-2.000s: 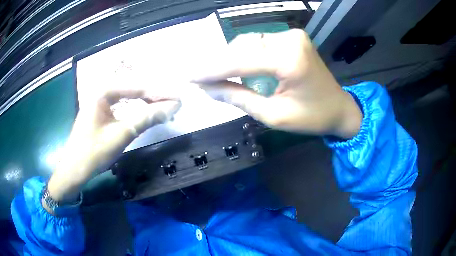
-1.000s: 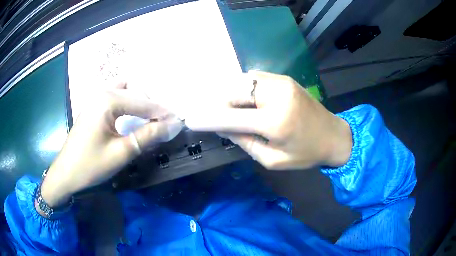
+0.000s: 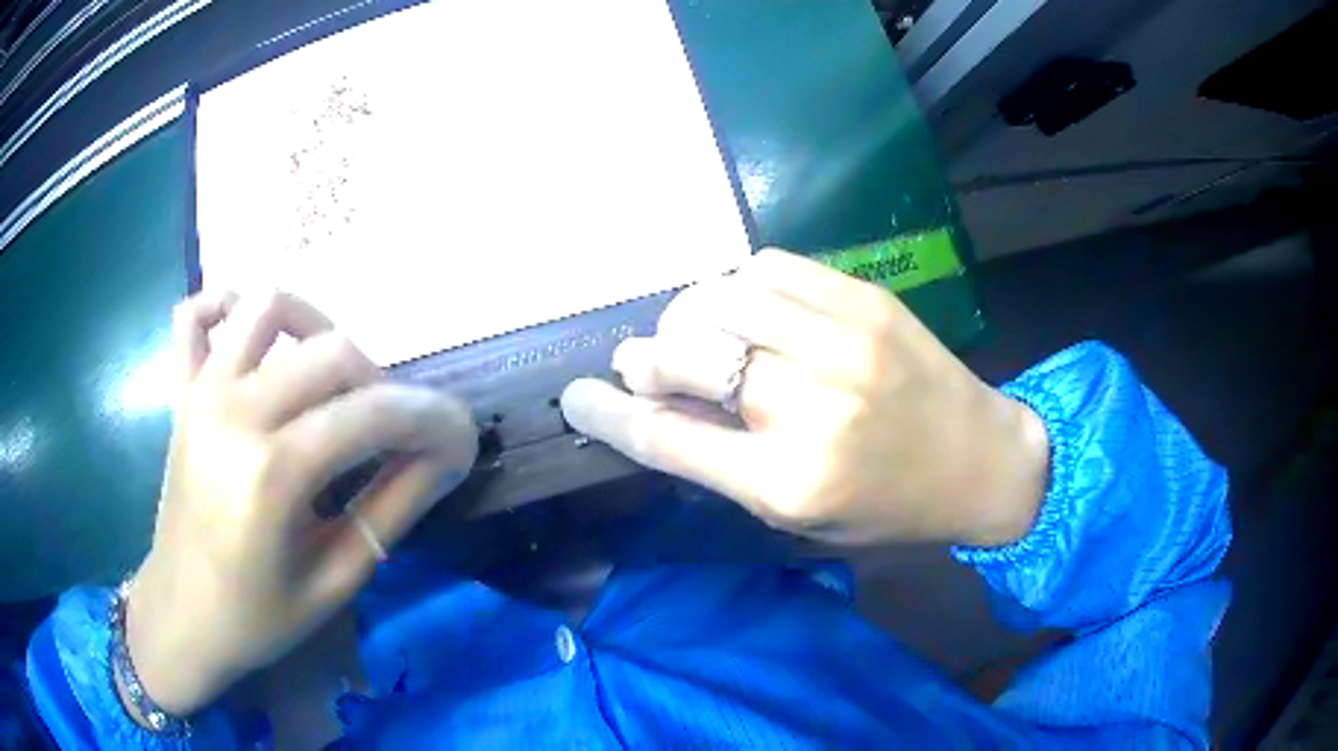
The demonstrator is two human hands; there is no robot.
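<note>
The black fixture plate (image 3: 546, 467) lies along the near edge of the white-lined tray (image 3: 484, 176). Faint lettering and parts of two nests show between my hands; the plate's ends are hidden by them. My left hand (image 3: 286, 470) is over the plate's left part, thumb and forefinger tips close together beside a nest. My right hand (image 3: 829, 404) lies over the plate's right part, a pale-covered fingertip at a nest near the middle. Whether either hand holds a tiny part cannot be seen.
Small reddish-dark specks (image 3: 330, 154) lie scattered on the tray's left side. A green label (image 3: 903, 261) is on the glossy green bench (image 3: 822, 110) at right. Silvery conveyor rails (image 3: 88, 162) run at upper left. A grey machine frame (image 3: 1013, 220) stands at right.
The hands have moved apart and down from over the tray to the plate. My left fingers have spread somewhat. The view has shifted, showing more green bench and the label.
</note>
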